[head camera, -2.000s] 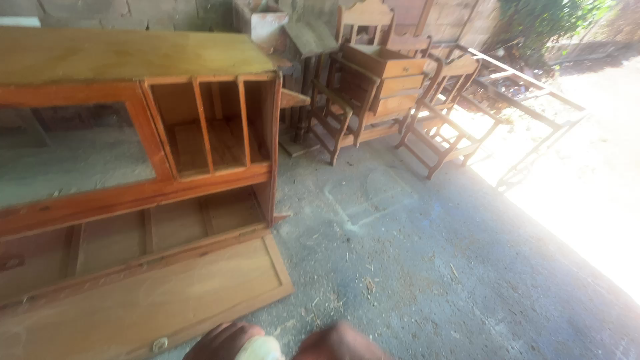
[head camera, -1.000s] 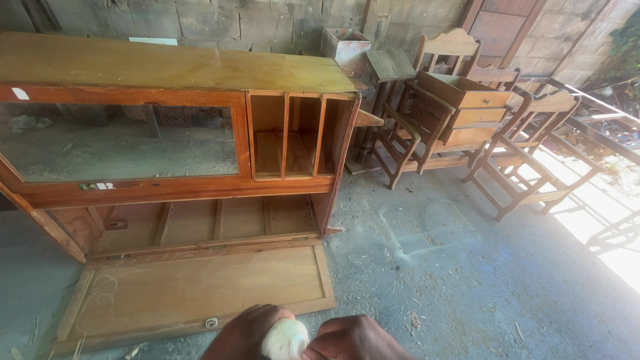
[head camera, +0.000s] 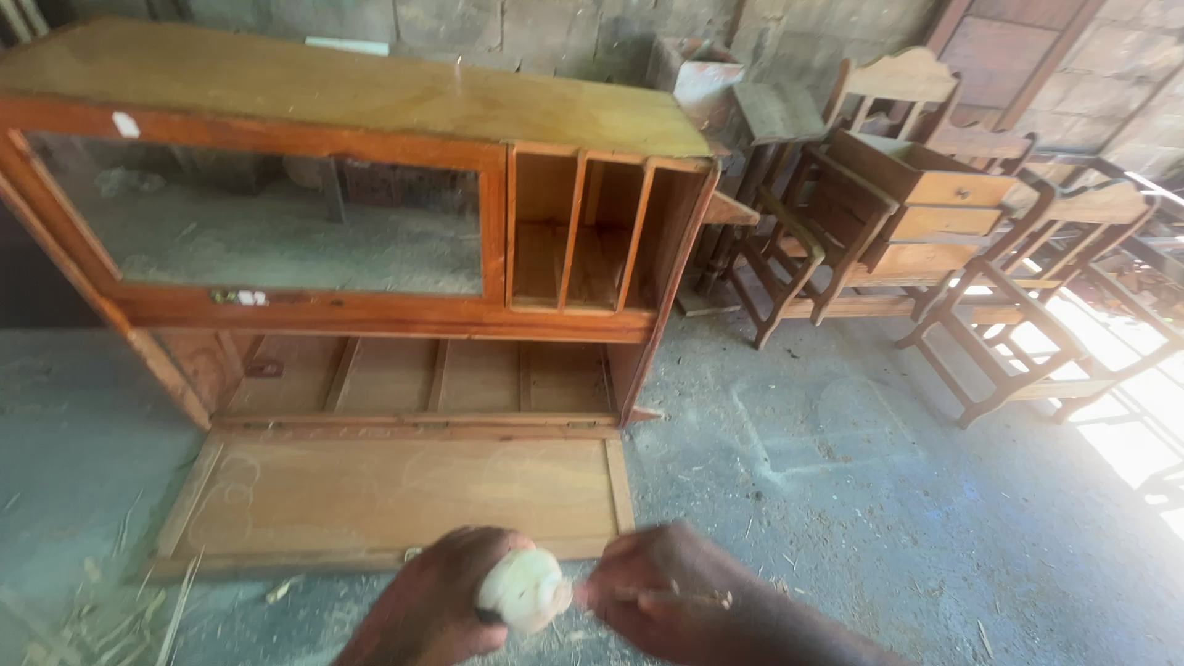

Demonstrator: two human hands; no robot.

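Note:
My left hand (head camera: 453, 592), low in the middle of the head view, is closed around a rounded whitish object (head camera: 523, 587); blur hides what it is. My right hand (head camera: 661, 592) is just right of it, fingers bunched, fingertips at or near the object's side. A thin light sliver shows by the right hand; whether it is held I cannot tell. Beyond the hands stands a wooden cabinet (head camera: 416, 319) with a glass front (head camera: 305, 222). Its wooden drop-down door (head camera: 407, 490) lies lowered towards me, its near edge partly behind the left hand.
Right of the cabinet are a small wooden stand (head camera: 782, 113), wooden chair frames (head camera: 1045, 305) and a stack of wooden drawers (head camera: 953, 222). Wood shavings (head camera: 74, 592) lie on the concrete floor (head camera: 814, 518). A block wall (head camera: 564, 32) stands behind.
The view has swung left, bringing more of the cabinet into sight. Both hands and forearms show more fully than before, with the whitish object still in the left hand.

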